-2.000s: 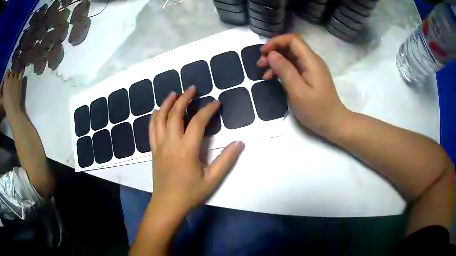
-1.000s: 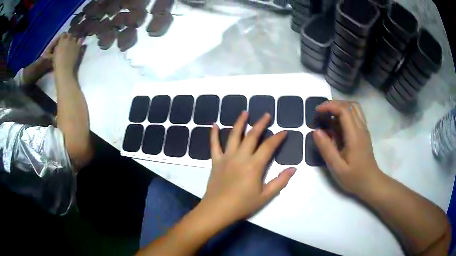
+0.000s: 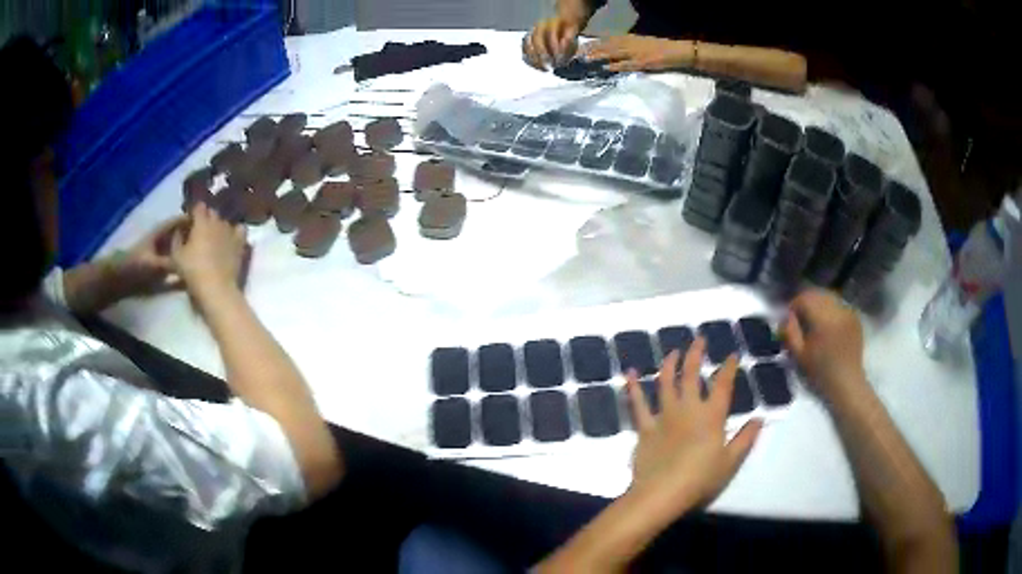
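A white pad sheet with two rows of black adhesive pads lies on the table in front of me. My left hand lies flat on its right half, fingers spread, covering some lower-row pads. My right hand is at the sheet's right end, fingers curled by the last upper pad. The picture is blurred, and I cannot tell whether its fingertips pinch the sheet's edge or a pad.
Stacked dark housings stand behind the sheet, a water bottle at right. A clear bag of pad sheets, brown-topped pieces and a blue crate lie beyond. People work at left and the far side.
The view has lifted and widened, bringing in the far side, the bag and the crate. My left hand stays spread on the sheet; my right hand stays at its right end.
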